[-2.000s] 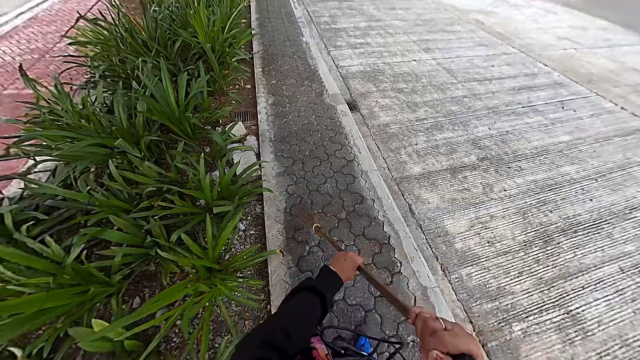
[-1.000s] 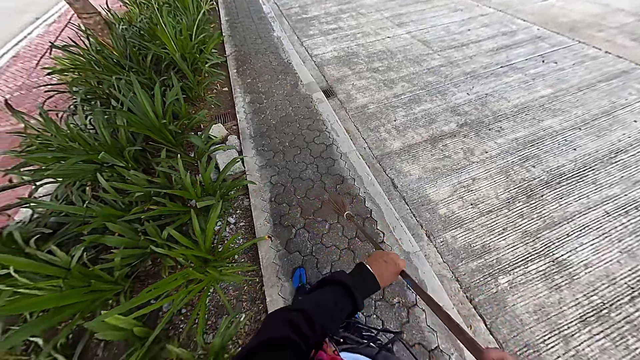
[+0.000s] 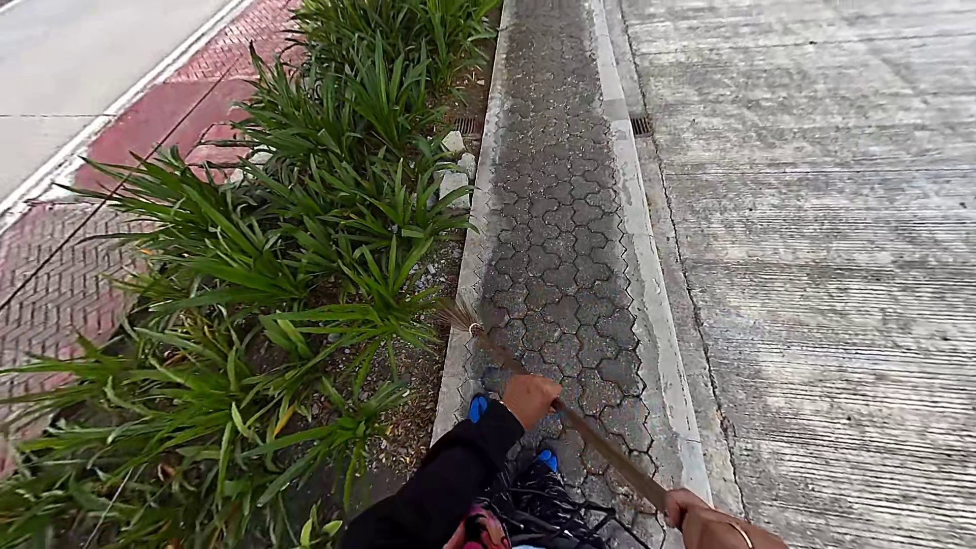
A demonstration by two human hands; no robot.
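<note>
A long wooden-handled stick broom (image 3: 610,451) runs diagonally across the lower middle. My left hand (image 3: 531,399), in a black sleeve, grips its handle partway down. At the lower right my right hand (image 3: 705,520) is closed round the upper end; a ring or band shows on it. The broom's thin bristles (image 3: 459,314) fan out over the left kerb of the paved strip, beside the plants' leaves. Whether they touch the ground I cannot tell. Blue-tipped shoes (image 3: 547,459) stand on the pavers below the handle.
Leafy green plants (image 3: 252,267) fill the bed on the left, with pale stones (image 3: 454,187) at its edge. Interlocking pavers (image 3: 560,229) run ahead between two concrete kerbs (image 3: 648,267). A grooved concrete road (image 3: 831,305) lies to the right, with a drain grate (image 3: 641,126) beside the kerb.
The broom's bristles have swung left, from over the pavers to the left kerb by the plants. My left hand has moved left with the handle. Both hands keep their hold.
</note>
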